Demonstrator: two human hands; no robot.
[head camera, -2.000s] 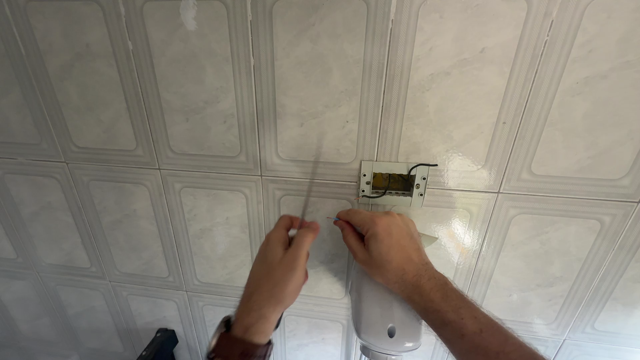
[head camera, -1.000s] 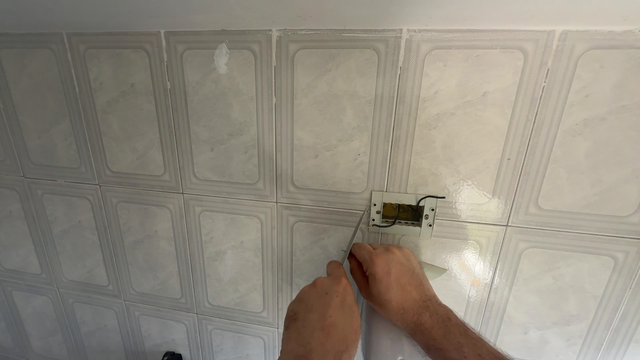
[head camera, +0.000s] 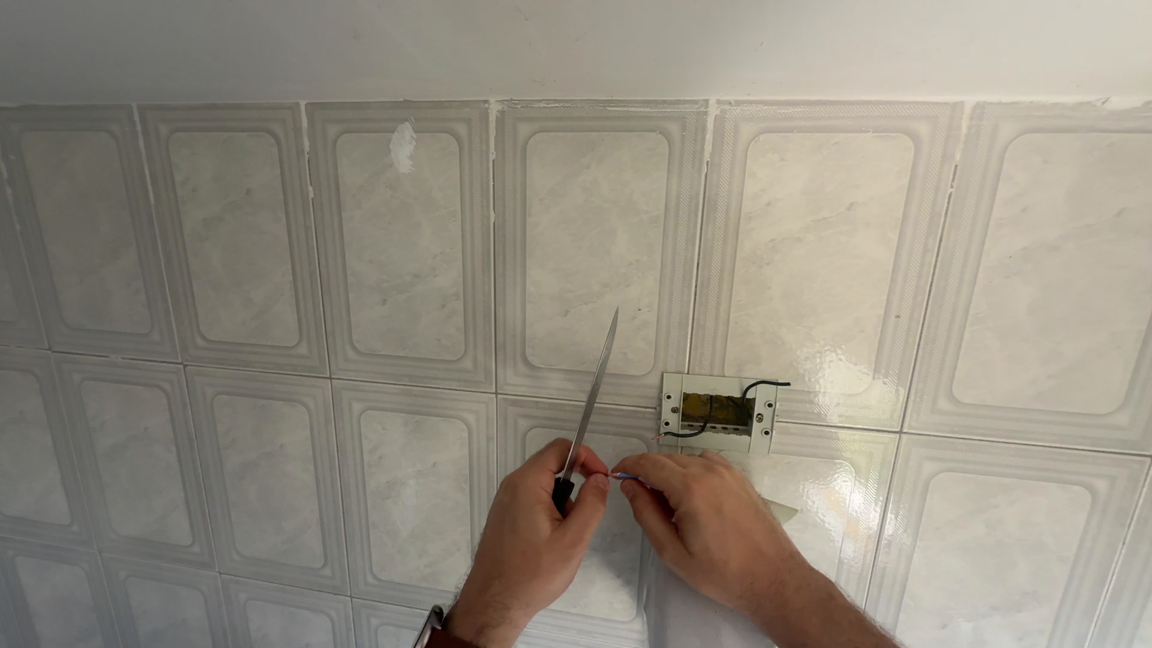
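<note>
My left hand (head camera: 540, 531) is closed round the black handle of a long-bladed knife (head camera: 589, 405), its blade pointing up. Its thumb and forefinger meet at the bare tip of a blue wire (head camera: 628, 476). Finger and thumb of my right hand (head camera: 715, 517) pinch that wire by its blue sheath. Just above my right hand, a white mounting frame (head camera: 671, 409) surrounds an open electrical box in the tiled wall. Two dark wires come out of the box, one (head camera: 765, 384) to the upper right, the other (head camera: 688, 435) to the lower left, ending in bare copper.
Light marbled tiles (head camera: 597, 252) cover the wall up to a plain white surface (head camera: 558, 49). A pale pointed piece (head camera: 779, 511) shows beside my right hand. Below it is a whitish object (head camera: 697, 603), partly hidden by my forearm.
The knife blade was near the hands' meeting point and the frame's left edge a second ago; now it stands clear to the left, pointing up. The view has tilted up since the first frame.
</note>
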